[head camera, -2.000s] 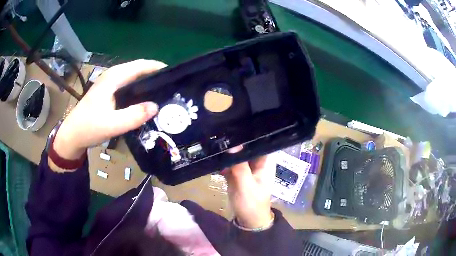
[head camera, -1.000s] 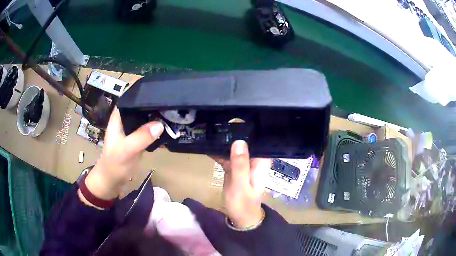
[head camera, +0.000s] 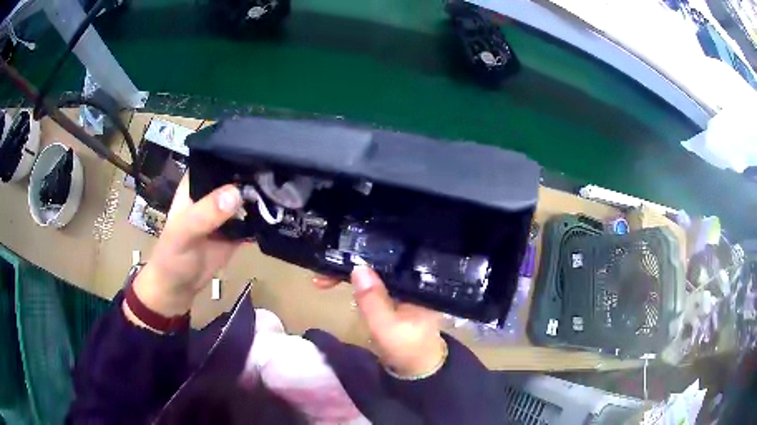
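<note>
A black open housing shell is held up over the bench, its open side facing me and its right end tilted lower. White parts and thin wires show inside it at the left. A circuit board with pale components lies along the inner lower side. My left hand grips the shell's left end, thumb on the near edge. My right hand holds the near lower edge around the middle, thumb on the rim, other fingers mostly hidden beneath.
A green conveyor beyond the bench carries black housings. White tubs of black parts stand at left. A black and silver device is behind my left hand. A dark green-black unit with a round grille lies at right, beside clear plastic.
The shell has turned from showing its inside flat to showing its long outer wall, and its right end has dropped. My right thumb has come onto the near edge. Housings on the conveyor have shifted right.
</note>
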